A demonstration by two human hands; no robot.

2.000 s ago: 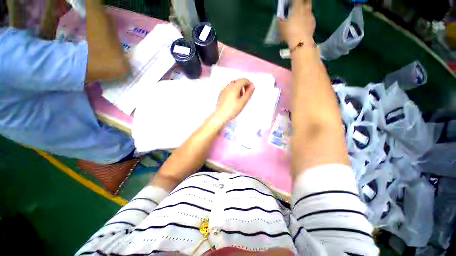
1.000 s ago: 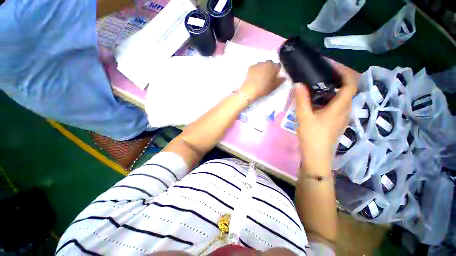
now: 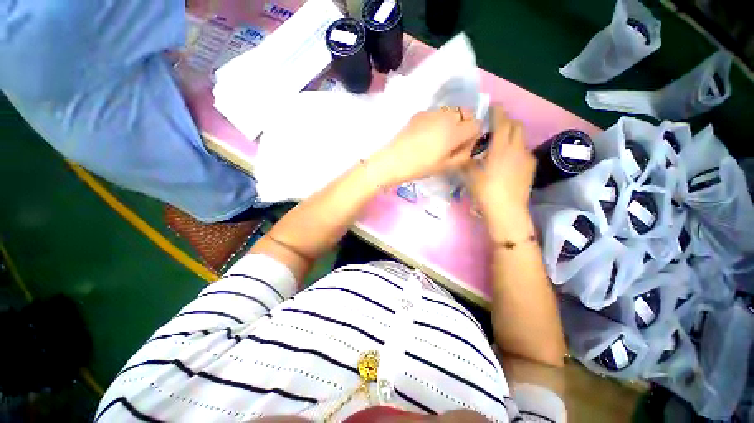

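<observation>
My left hand [image 3: 438, 142] is over the stack of white bags [image 3: 310, 140], its fingers closed on a thin white bag [image 3: 455, 73] that rises behind it. My right hand [image 3: 503, 165] is close to the left fingertips, its fingers bent and blurred. A small dark patch shows between the hands; I cannot tell what it is or whether the right hand grips it. A black bottle [image 3: 546, 165] with a white label on its round end is just right of my right hand, partly hidden by it.
Two black bottles [image 3: 353, 66] stand at the table's far edge. A second white sheet stack [image 3: 277, 62] lies left, near a person in light blue [image 3: 91, 83]. Bagged bottles [image 3: 645, 215] cluster at the right; two more lie behind them. The pink table [image 3: 413, 240] has its near edge before me.
The black bottle that my right hand held up is no longer raised there. My right hand has moved left, up to the left hand. A white bag has lifted off the stack.
</observation>
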